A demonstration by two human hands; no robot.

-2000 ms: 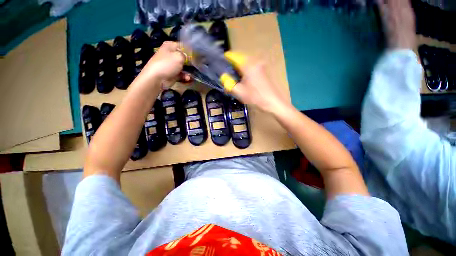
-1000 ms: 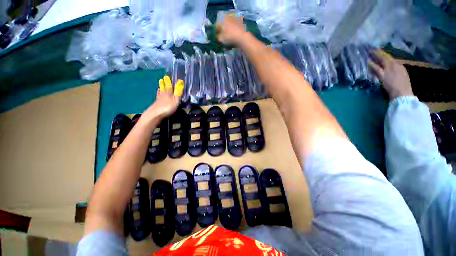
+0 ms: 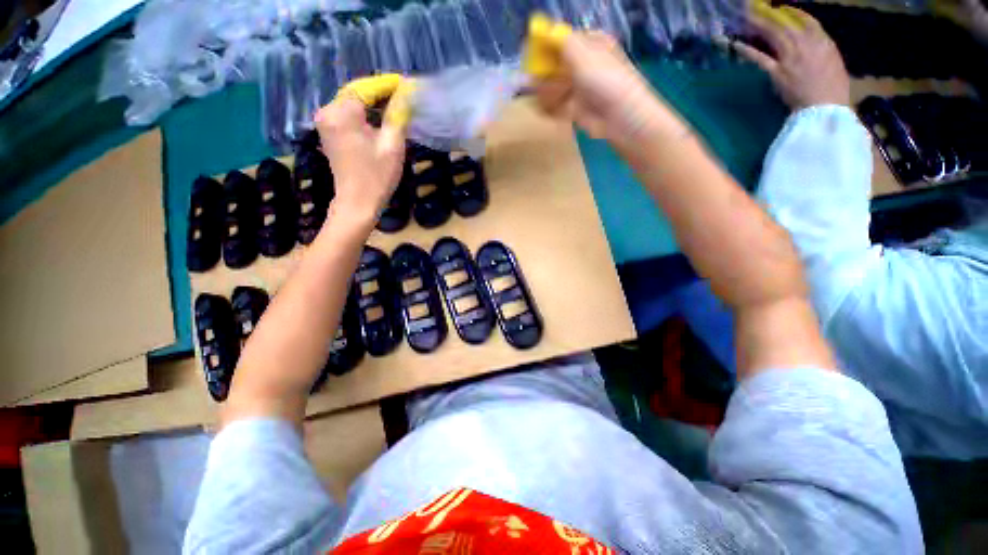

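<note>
Glossy black oval plastic housings [image 3: 509, 295] lie in two rows on a tan cardboard sheet [image 3: 580, 260]. My left hand [image 3: 368, 136], with yellow finger cots, is above the back row and pinches one end of a blurred bagged housing [image 3: 460, 103]. My right hand [image 3: 585, 81], also with yellow finger cots, is at the right end of the same bag. The film looks greyish and whitish, and the part inside is hard to make out. My left forearm hides some housings in both rows.
A row of bagged housings [image 3: 358, 56] stands at the far side, with whitish empty bags [image 3: 190, 54] behind. Spare cardboard [image 3: 81, 260] lies at left, above an open carton [image 3: 60, 504]. At right are a coworker's hand [image 3: 807, 60] and light blue sleeve, near more black housings [image 3: 894, 141].
My right hand has come back from the far bags, and my left hand has left its place by the bagged row. Both now hold a bag between them. The view has shifted.
</note>
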